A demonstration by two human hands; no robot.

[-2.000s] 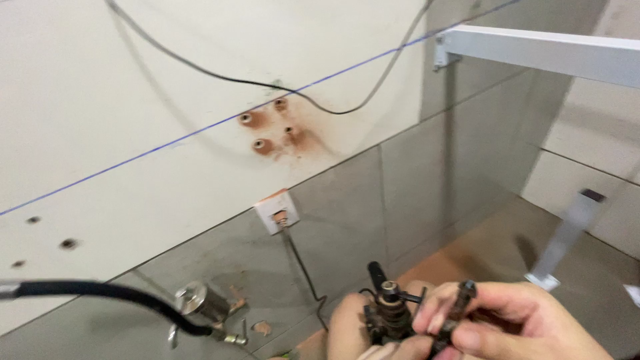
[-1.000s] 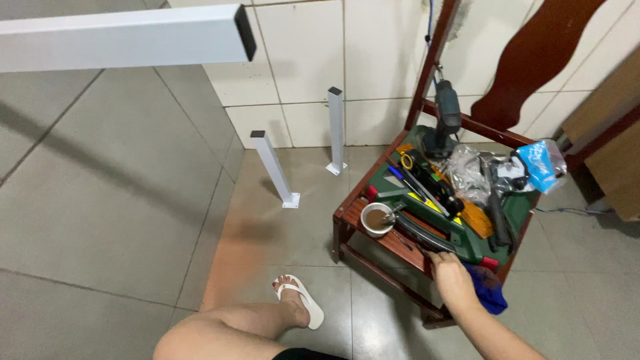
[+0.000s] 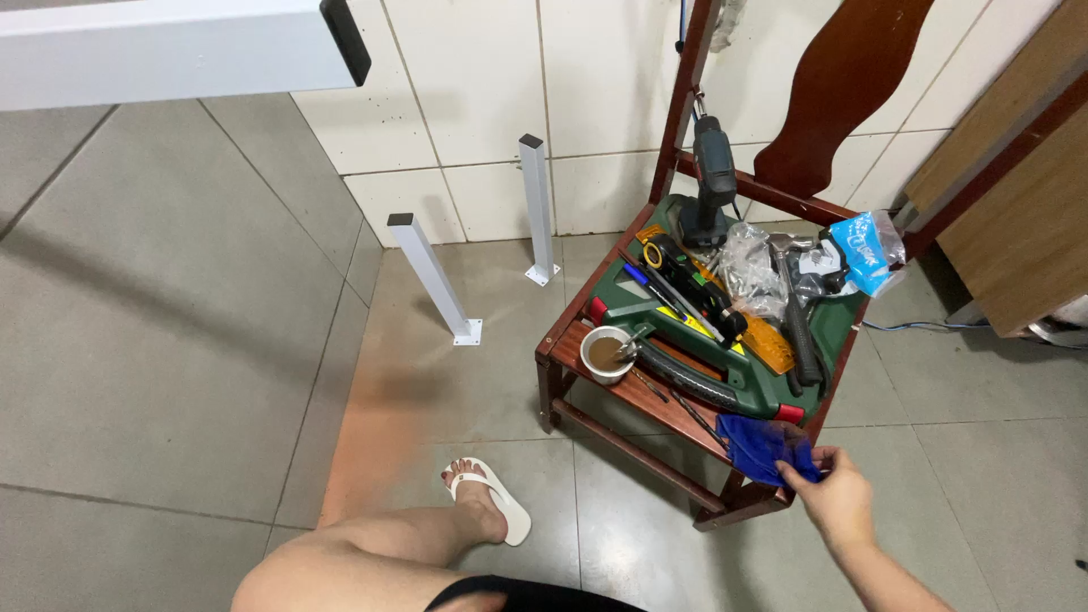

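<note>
My right hand (image 3: 833, 493) pinches the edge of a blue cloth (image 3: 761, 450) at the front right corner of a wooden chair's seat (image 3: 586, 340). Two masonry drill bits (image 3: 701, 421) lie on the seat left of the cloth, beside the black grip of a green tool case (image 3: 773, 387). A white cup of brown liquid (image 3: 606, 355) stands at the seat's left corner. A cordless drill (image 3: 712, 178), a claw hammer (image 3: 796, 314), pens and plastic bags rest on the case. A blurred bit of skin at the bottom edge seems to be my left hand (image 3: 478, 603), mostly out of frame.
Two short white metal posts (image 3: 433, 276) with base plates stand on the tiled floor left of the chair. A white metal bar (image 3: 178, 51) juts in at the upper left. My foot in a white flip-flop (image 3: 501, 501) is below. Wooden furniture (image 3: 1011, 204) stands at right.
The view has swung from the wall to the chair. Earlier both hands were together at a dark tool; then my right hand was by the seat's front edge, and now it holds the blue cloth.
</note>
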